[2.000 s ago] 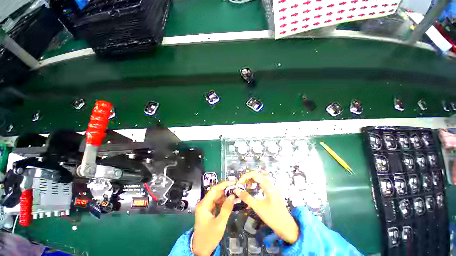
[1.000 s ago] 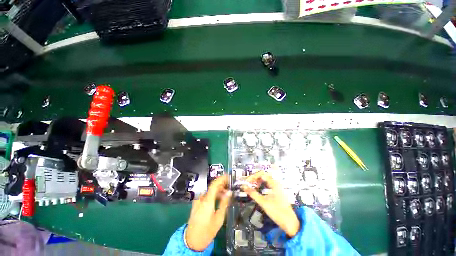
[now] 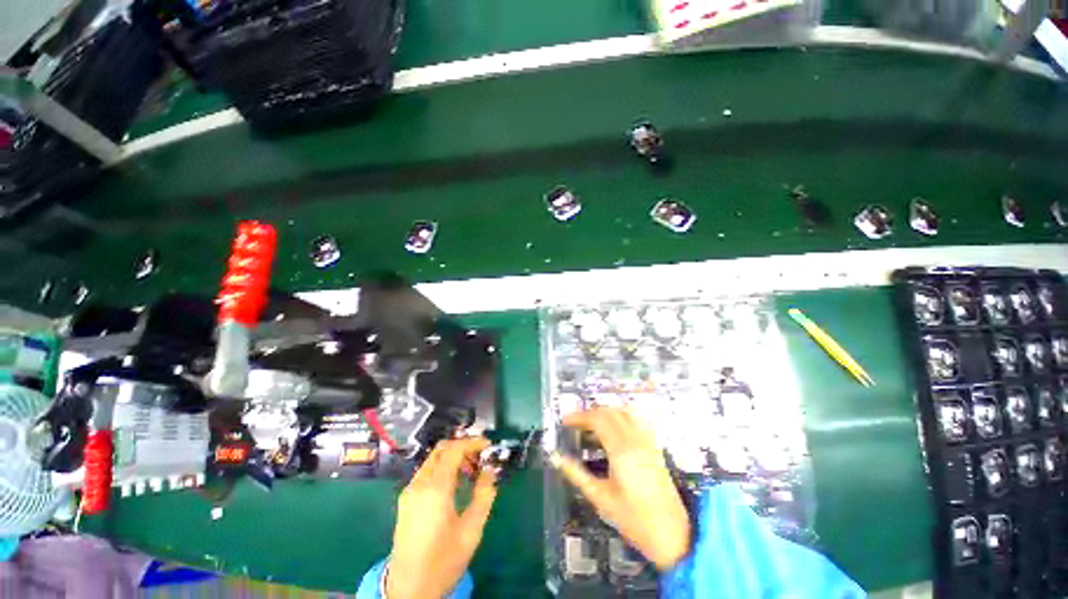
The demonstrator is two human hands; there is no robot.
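Observation:
My left hand (image 3: 439, 515) is beside the fixture's right end, with a small black and silver unit (image 3: 498, 453) at its fingertips. My right hand (image 3: 630, 482) is over the left part of the clear blister tray (image 3: 796, 468), thumb and fingers apart; no held part can be made out. The tray has rows of pockets with silvery-white parts, blurred by glare. My right hand and sleeve cover part of it.
Toggle-clamp fixtures with red handles (image 3: 248, 275) stand at left, beside a fan (image 3: 29, 462). Yellow tweezers (image 3: 832, 348) and a black blister tray (image 3: 933, 480) lie right. Units are spaced along the green conveyor belt (image 3: 492, 140) beyond a pale rail (image 3: 703, 276). Black trays (image 3: 293, 59) are stacked upper left.
My hands were together over the clear tray's left edge; they are now apart. My left hand has moved left with the unit, and my right hand's fingers have spread. The camera view has shifted.

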